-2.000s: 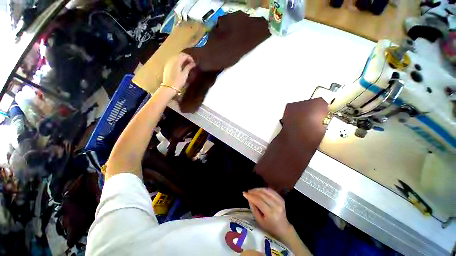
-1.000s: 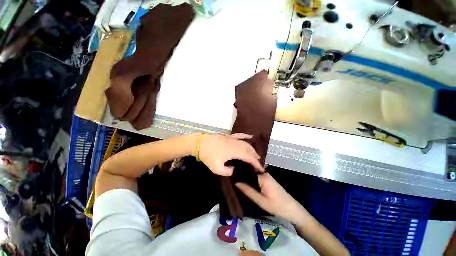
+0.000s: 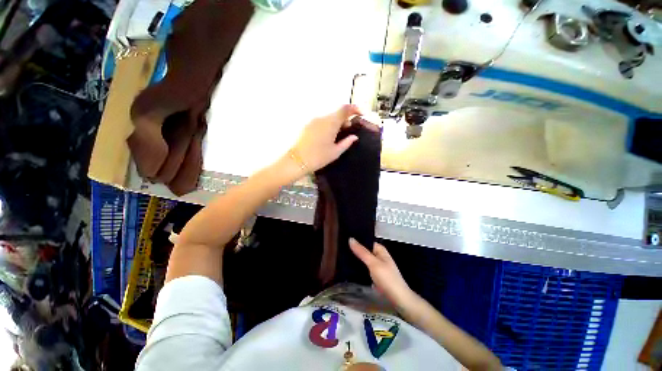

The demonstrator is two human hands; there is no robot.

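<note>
A black band piece [image 3: 356,181] with a brown strip along its left side runs from the needle area of the sewing machine [image 3: 508,94] down over the table's front edge. My left hand [image 3: 335,138] holds its upper end just left of the presser foot [image 3: 388,116], thumb on the black face. My right hand [image 3: 377,267] holds the lower part below the table edge, thumb on top and fingers hidden beneath. The brown panel seen under the machine earlier is mostly covered; a little brown shows at the upper end.
Folded brown panels [image 3: 196,65] lie at the table's left on cardboard [image 3: 120,119]. Yellow and black thread snips [image 3: 548,184] lie right of the needle. Blue crates [image 3: 548,311] stand below the table, with a yellow crate rim [image 3: 138,268] at left. Cloth is heaped on the floor at left.
My left hand left the brown stack, joined my right at the black piece, then moved up to the needle area with its end. My right hand now holds the lower part. The view shifted.
</note>
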